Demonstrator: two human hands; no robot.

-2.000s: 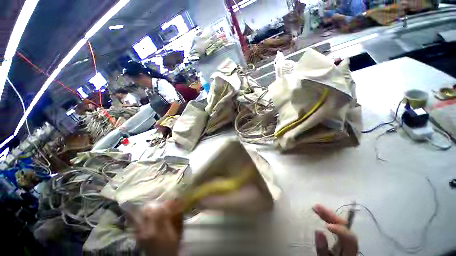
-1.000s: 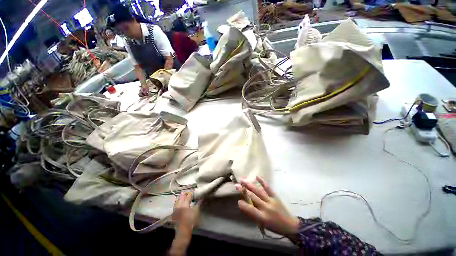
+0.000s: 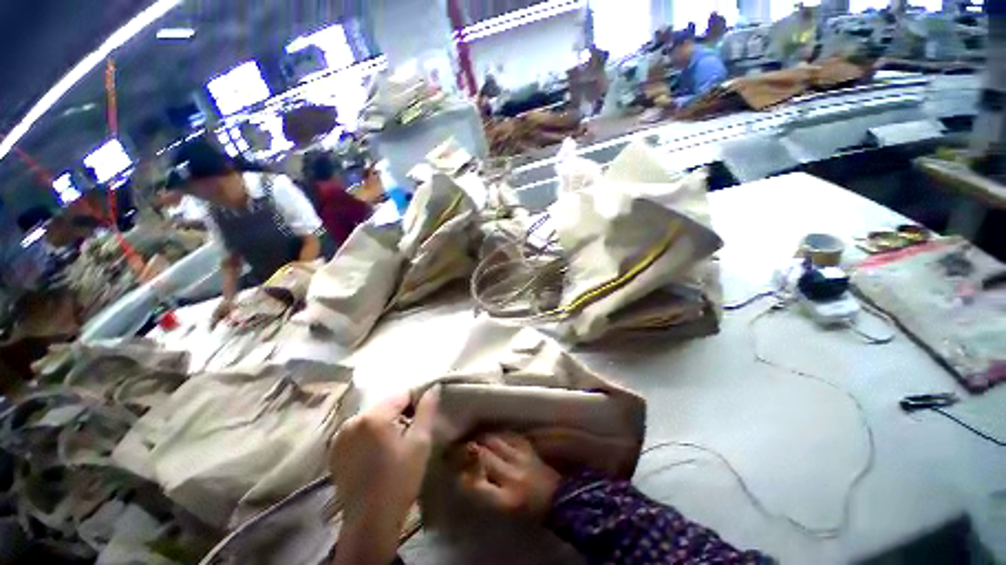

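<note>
A beige fabric bag [image 3: 518, 404] lies creased on the white table in front of me, its darker grey-brown side folded towards me. My left hand [image 3: 381, 469] grips the bag's left edge between thumb and fingers. My right hand [image 3: 505, 475] lies against the bag's near, shaded side with its fingers curled; the fold hides what the fingertips hold. A thin pale cord [image 3: 796, 528] runs from near my right sleeve across the table. I cannot see the tool at its end.
Beige bags are piled at the left [image 3: 232, 425] and beyond [image 3: 645, 248]. A power adapter [image 3: 822, 285], tape roll [image 3: 820, 248], work board [image 3: 938, 298] and black corded clip [image 3: 929, 403] lie at the right. A person [image 3: 248, 215] works across the table.
The bag, lying flatter a second ago, is now raised and folded, with its darker side showing. My left hand has taken its edge. My right hand has moved in against it. The view has shifted.
</note>
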